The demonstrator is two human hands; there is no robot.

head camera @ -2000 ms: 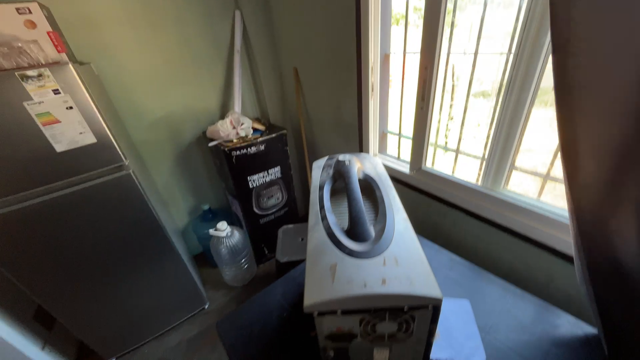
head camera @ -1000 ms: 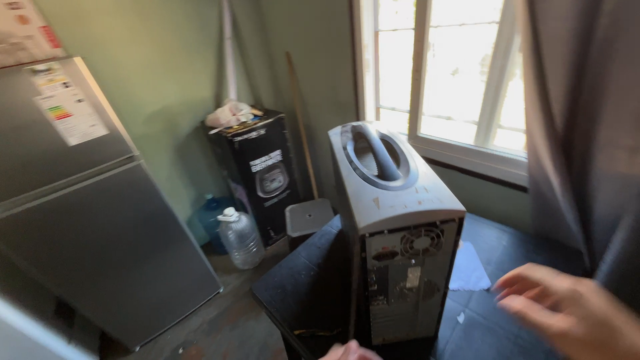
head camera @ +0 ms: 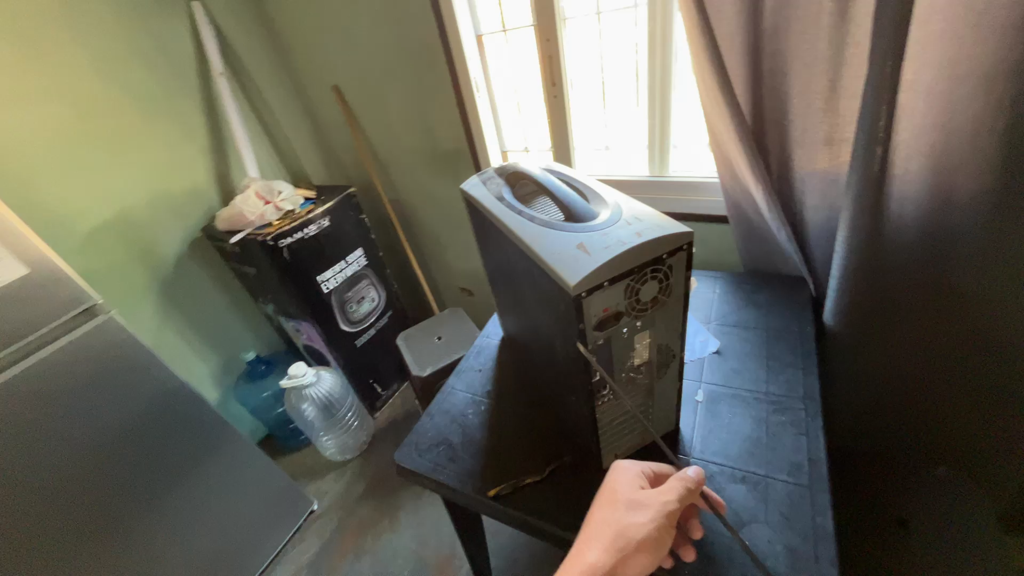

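A desktop computer tower [head camera: 640,352] stands upright on the black table [head camera: 752,432], its back panel with a fan grille facing me and a handle on its pale top. My left hand [head camera: 648,512] is low in the view, in front of the tower, with thumb and fingers pinching a thin dark rod or cable [head camera: 636,412]. One end of this piece overlaps the left edge of the back panel; the other runs out of the bottom of the view. My right hand is out of view.
A grey stool [head camera: 438,344], a clear plastic bottle [head camera: 330,416], a blue bottle [head camera: 268,392] and a black carton [head camera: 328,288] stand left of the table. A grey refrigerator [head camera: 136,464] is at far left. A curtain [head camera: 784,120] hangs at right by the window.
My left hand, only partly visible at the bottom a second ago, is now further in, holding the thin dark piece. My right hand has left the view.
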